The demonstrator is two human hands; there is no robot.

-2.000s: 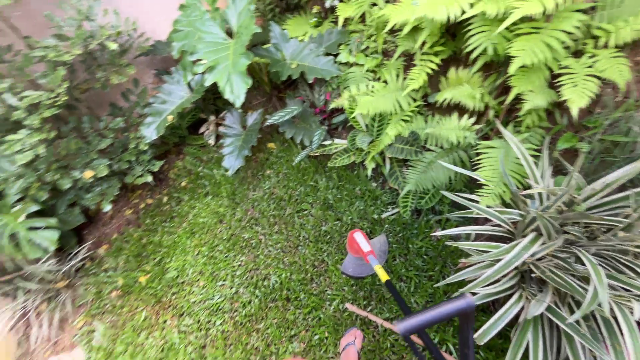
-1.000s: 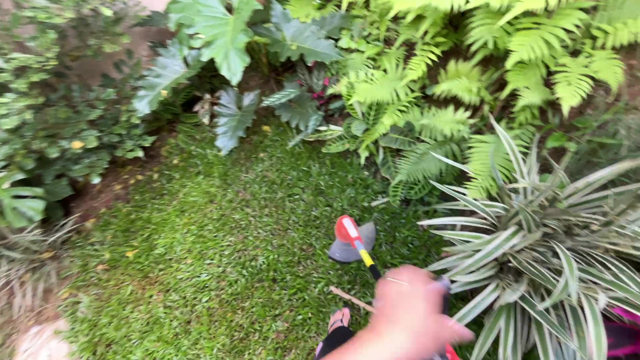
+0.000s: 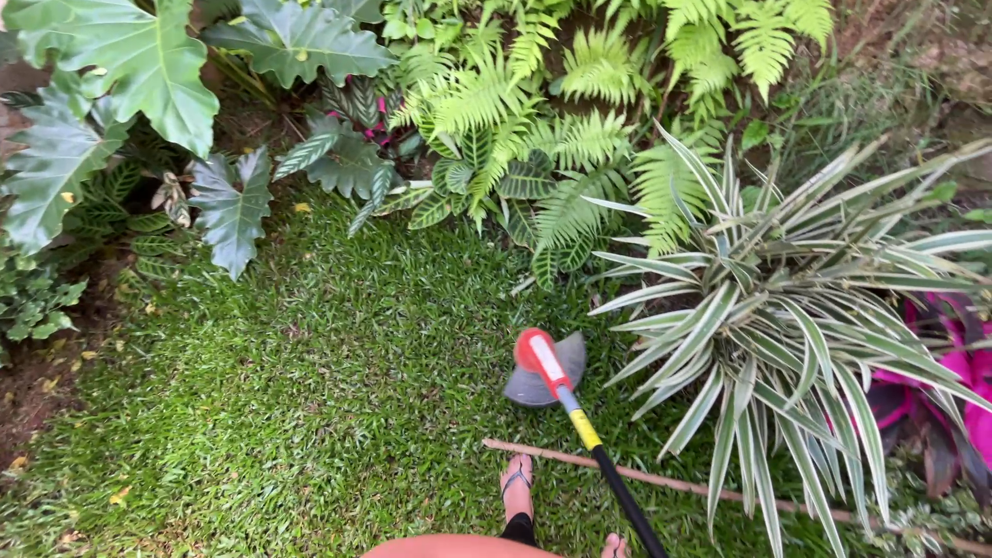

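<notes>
A string trimmer's red head (image 3: 535, 349) with a grey guard (image 3: 535, 386) rests at or just above the grass, right of centre. Its shaft (image 3: 620, 488), with a yellow band near the head and black below, runs down to the bottom edge. Neither of my hands is in view, so what holds the shaft is hidden. Part of a bare arm (image 3: 457, 547) crosses the bottom edge; its hand cannot be seen.
A long wooden stick (image 3: 651, 477) lies on the grass (image 3: 310, 372) beside my sandalled foot (image 3: 518, 480). A striped, long-leaved plant (image 3: 744, 310) stands at the right, by magenta leaves (image 3: 961, 372). Ferns (image 3: 496, 101) and large lobed leaves (image 3: 132, 62) border the lawn.
A hand that was over the trimmer's shaft one second ago has left the view. The view has shifted somewhat to the right.
</notes>
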